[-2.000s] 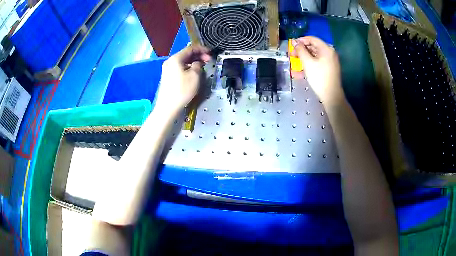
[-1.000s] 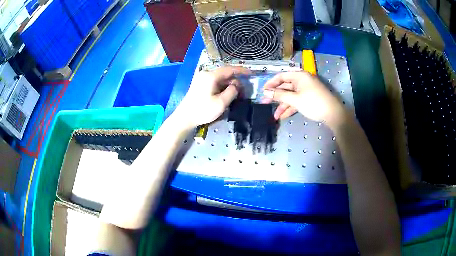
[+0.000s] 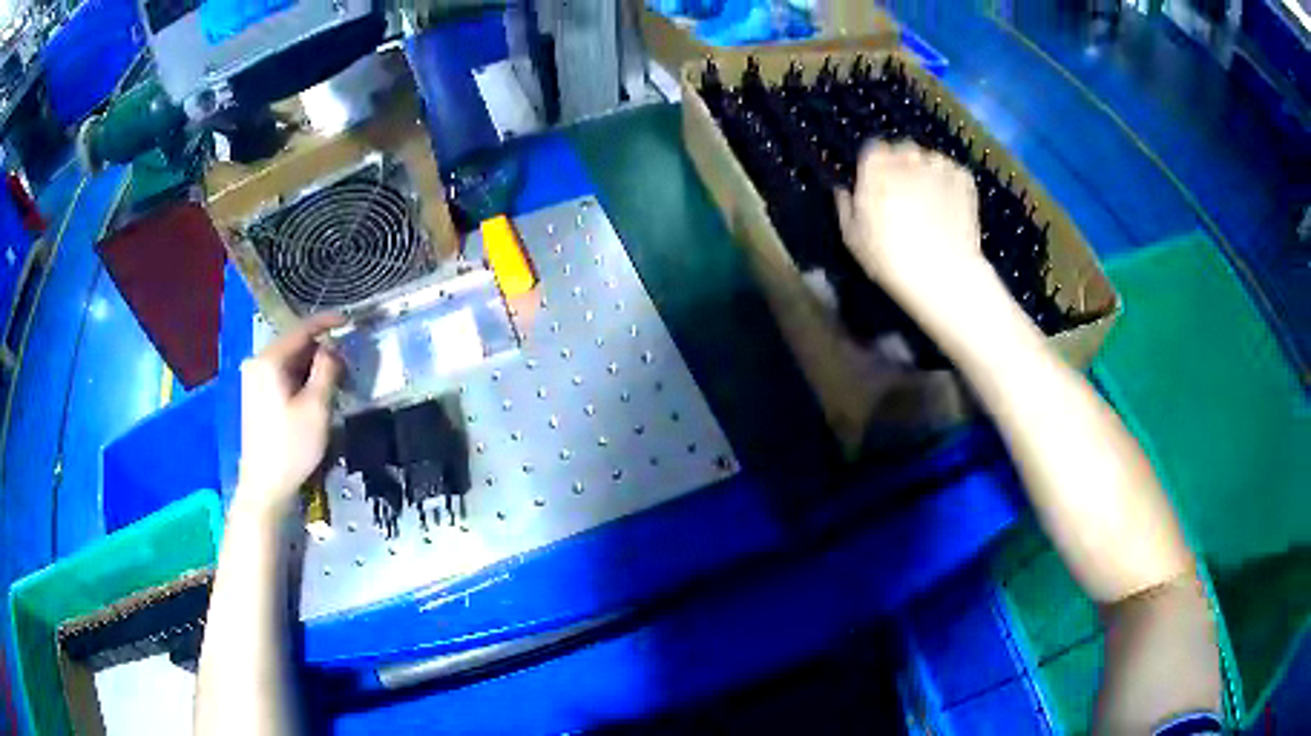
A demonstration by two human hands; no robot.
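Two black power adapters [image 3: 407, 446] lie side by side on the perforated plate [image 3: 611, 417], prongs towards the front edge. The clear fixture [image 3: 431, 338] behind them holds no adapter. My left hand [image 3: 288, 417] is at the fixture's left end, thumb and finger apart, with nothing seen in it. My right hand [image 3: 913, 216] is over the brown carton [image 3: 769, 266] of black adapters standing prongs up. Its fingers point down among them, and the fingertips are partly hidden, so I cannot tell if it grips one.
A round fan grille [image 3: 342, 252] stands behind the fixture. A yellow-orange block [image 3: 508, 256] is at the fixture's right end. A yellow tool [image 3: 316, 506] shows partly beside my left hand. A green crate [image 3: 122, 554] with a carton is at lower left. Another green crate [image 3: 1222, 388] is at right.
The two adapters have moved from the fixture onto the plate in front. My right hand has moved from the fixture to the carton. My left hand is back at the fixture's left end. The view has turned right.
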